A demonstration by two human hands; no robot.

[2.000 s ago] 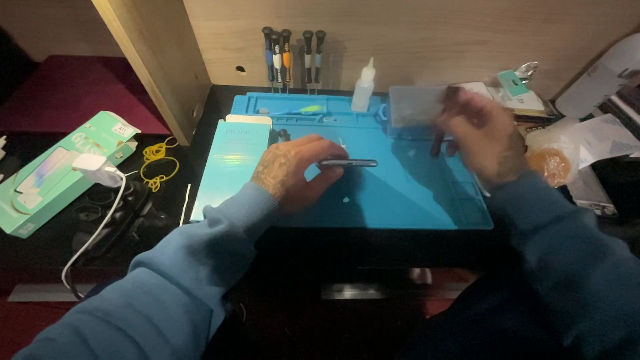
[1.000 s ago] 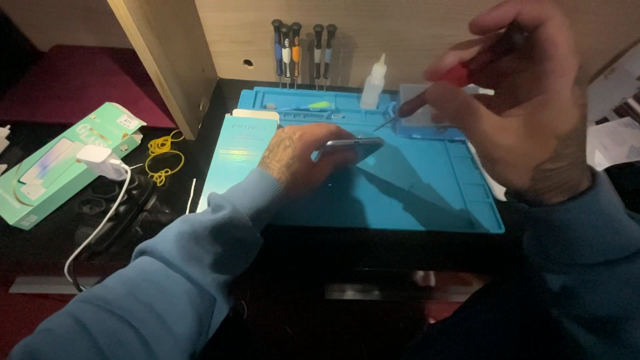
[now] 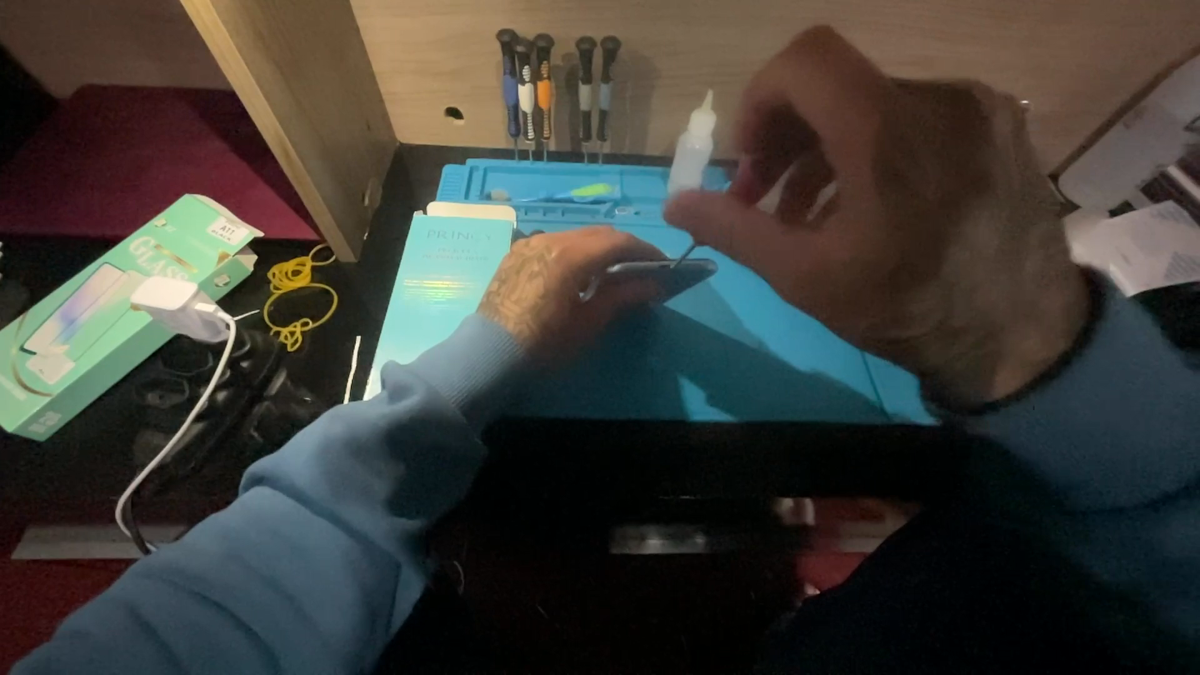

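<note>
My left hand (image 3: 572, 286) grips a thin phone (image 3: 689, 278) on edge above the blue silicone work mat (image 3: 600, 375). My right hand (image 3: 881, 206), blurred and close to the camera, holds a small screwdriver with a red handle. Its thin shaft (image 3: 687, 251) reaches down to the phone's edge; whether the tip sits in a screw or port cannot be told. Most of the handle is hidden by the fingers. A translucent dropper bottle (image 3: 692, 155) stands behind the phone, near the mat's back edge.
Several precision screwdrivers (image 3: 546, 89) stand against the wooden back panel (image 3: 431, 56). Left of my left hand lies a turquoise box (image 3: 445, 281). Farther left are yellow rubber bands (image 3: 300, 291), a white charger plug (image 3: 178, 305) with cable, and a green screen-glass box (image 3: 103, 309).
My right hand has come from the mat's right side to the phone, bringing the screwdriver's shaft to the phone's edge. My left hand keeps its hold on the phone.
</note>
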